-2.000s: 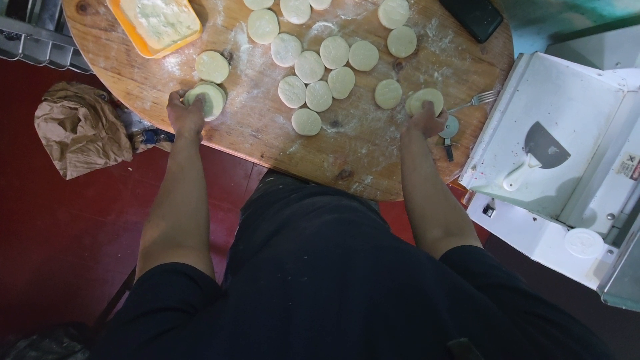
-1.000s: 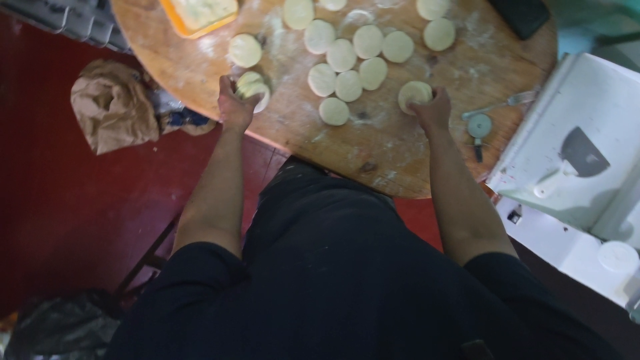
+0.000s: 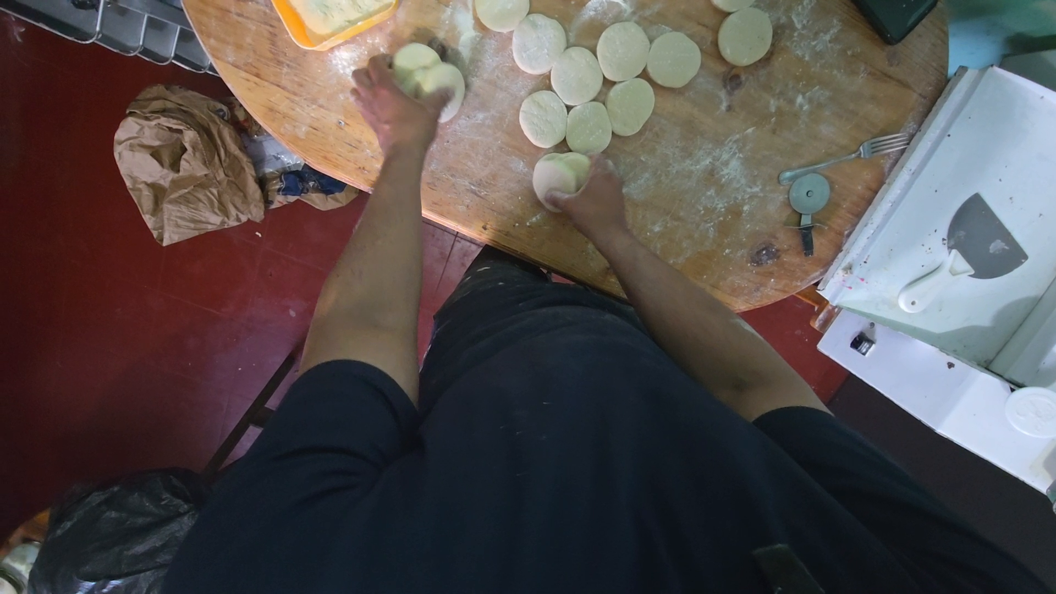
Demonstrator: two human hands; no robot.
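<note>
My left hand [image 3: 396, 107] grips dough rounds [image 3: 441, 87] over the left part of the floured wooden table [image 3: 701, 223], its fingers on their left side and thumb on the right. My right hand [image 3: 596, 196] holds more dough rounds [image 3: 554, 177], overlapping one another, near the table's front edge. Just beyond it lies a cluster of several flat dough rounds [image 3: 576, 76], some touching. Another dough round [image 3: 744, 37] rests apart at the right. How many rounds each hand holds I cannot tell exactly.
An orange container [image 3: 334, 23] with pale contents stands at the back left. At the right lie a fork [image 3: 846, 157] and a pizza cutter [image 3: 809, 196]. Beside the table, a white surface holds a scraper [image 3: 986, 239]. A brown paper bag [image 3: 190, 165] is at the left.
My right hand has moved left across the table, from the right side of the cluster to its front, with dough in it. The dough round near that side is no longer there. The view has shifted.
</note>
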